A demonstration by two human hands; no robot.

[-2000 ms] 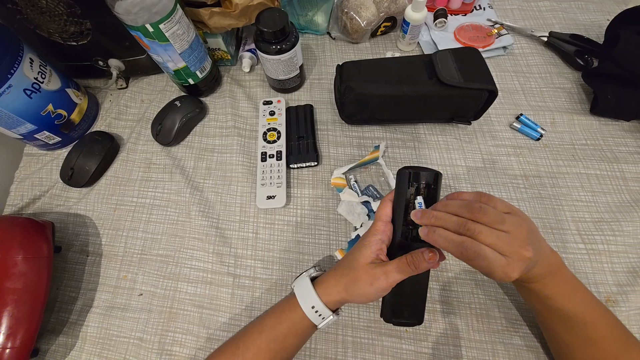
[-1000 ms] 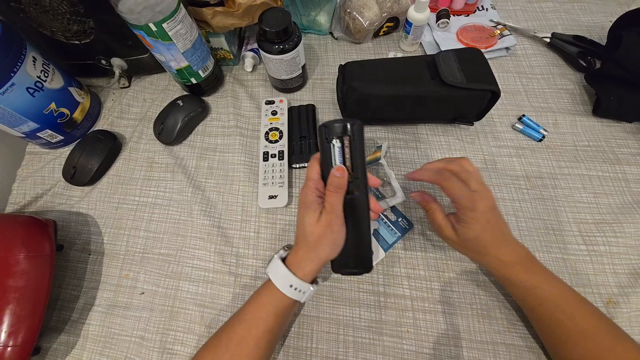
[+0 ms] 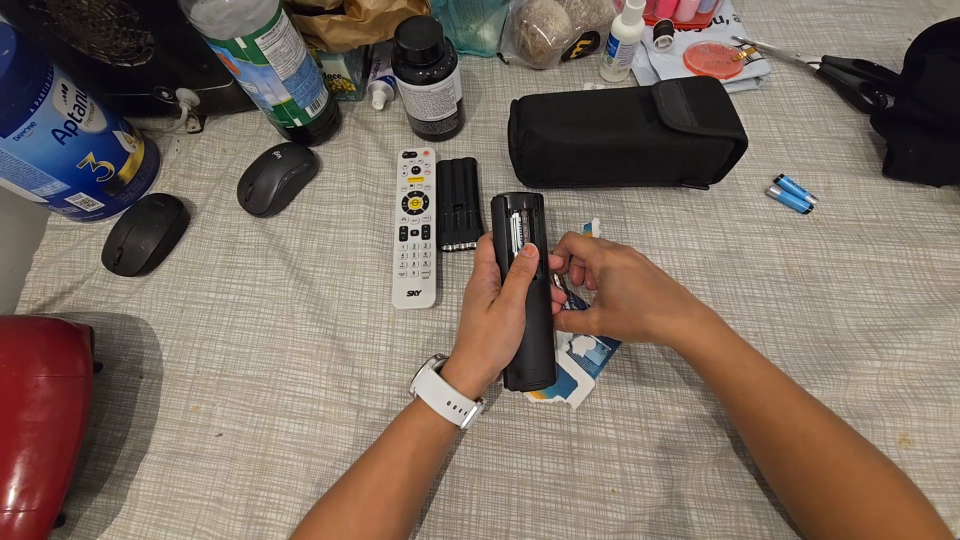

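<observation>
My left hand (image 3: 491, 315) holds a black remote control (image 3: 534, 330) upright in view, back side up, its battery compartment uncovered and at least one battery (image 3: 517, 229) inside. The thumb rests at the compartment's lower end. Just right of the remote, my right hand (image 3: 622, 289) has bent fingers close to its edge, over torn battery packaging (image 3: 592, 356); whether the fingertips hold anything is hidden. A white remote control (image 3: 415, 232) lies to the left, beside a black ridged plastic piece (image 3: 459, 202). Two blue batteries (image 3: 792, 194) lie together at the right.
A black fabric case (image 3: 626, 135) lies behind the hands. Two black computer mice (image 3: 277, 178) (image 3: 146, 234), a dark bottle (image 3: 429, 79) and a blue can (image 3: 75, 135) stand or lie left. Scissors (image 3: 832, 71) lie at the back right, a red glossy object (image 3: 45, 420) front left.
Since one second ago, my right hand has moved left to the remote's side and the packaging. The black remote has moved from over the packaging, two seconds ago, to the left.
</observation>
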